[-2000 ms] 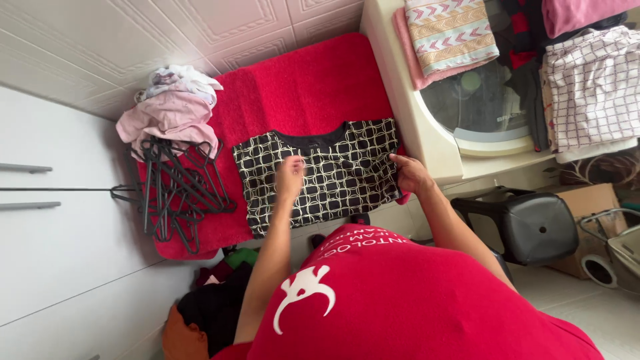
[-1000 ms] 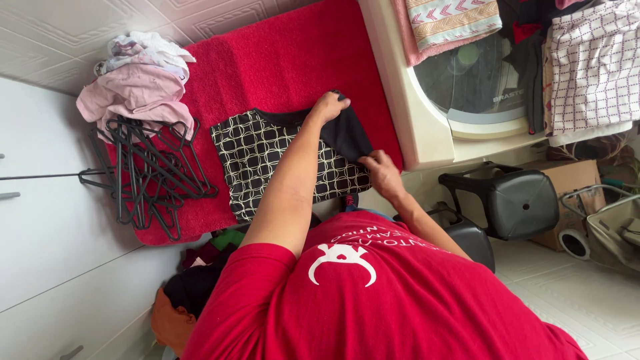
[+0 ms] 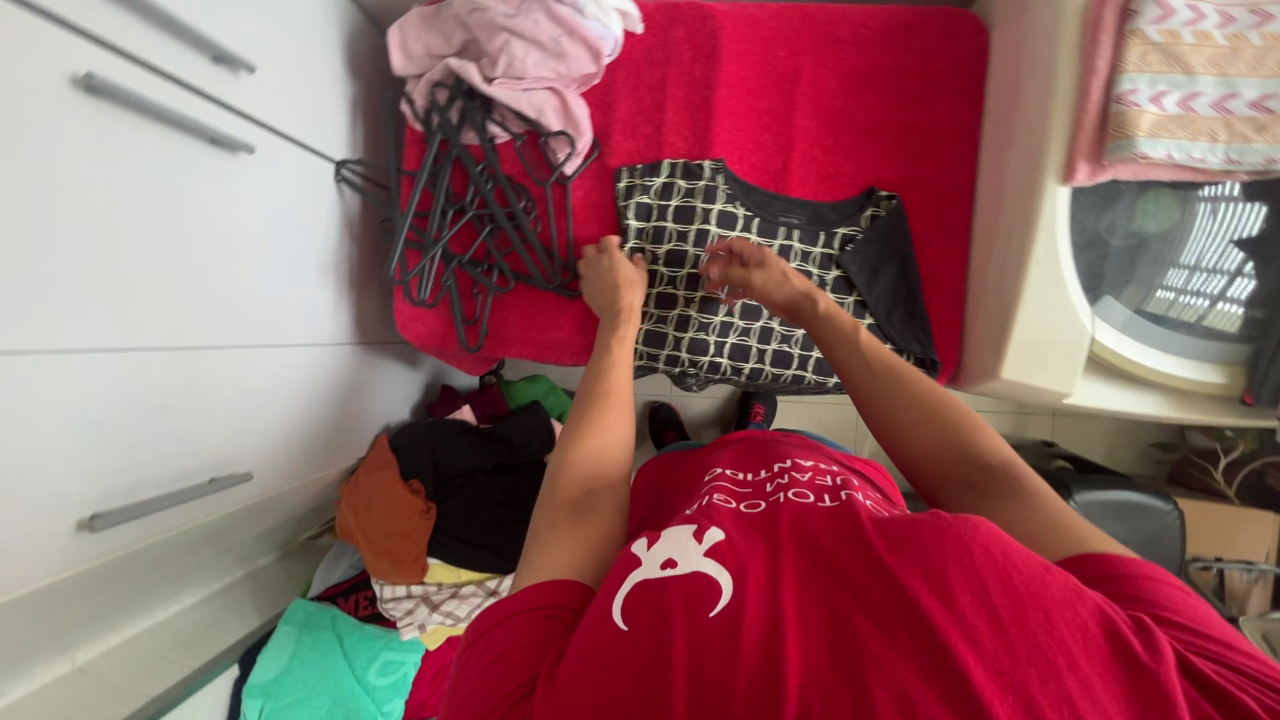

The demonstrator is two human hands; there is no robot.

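A black shirt with a pale lattice print (image 3: 690,310) lies on a red towel (image 3: 820,90). Its right side is folded inward, so plain black cloth (image 3: 893,275) shows there. At the shirt's left edge, my left hand (image 3: 612,282) has its fingers closed on the fabric. Over the middle of the shirt is my right hand (image 3: 755,275), fingers apart and holding nothing; whether it touches the cloth is unclear. Black hangers (image 3: 480,215) lie tangled to the left, below a heap of pink cloth (image 3: 500,50).
White cabinets with grey handles (image 3: 170,112) border the left. Below them is a pile of mixed clothes (image 3: 470,490). A washing machine (image 3: 1020,210) stands at the right, with a folded striped towel (image 3: 1195,90) on it. A black stool (image 3: 1130,515) is at lower right.
The shirt's right side, being turned over by my hands a second ago, now lies folded in. My left hand has moved to the shirt's left edge, and my right hand has let go. The view has shifted.
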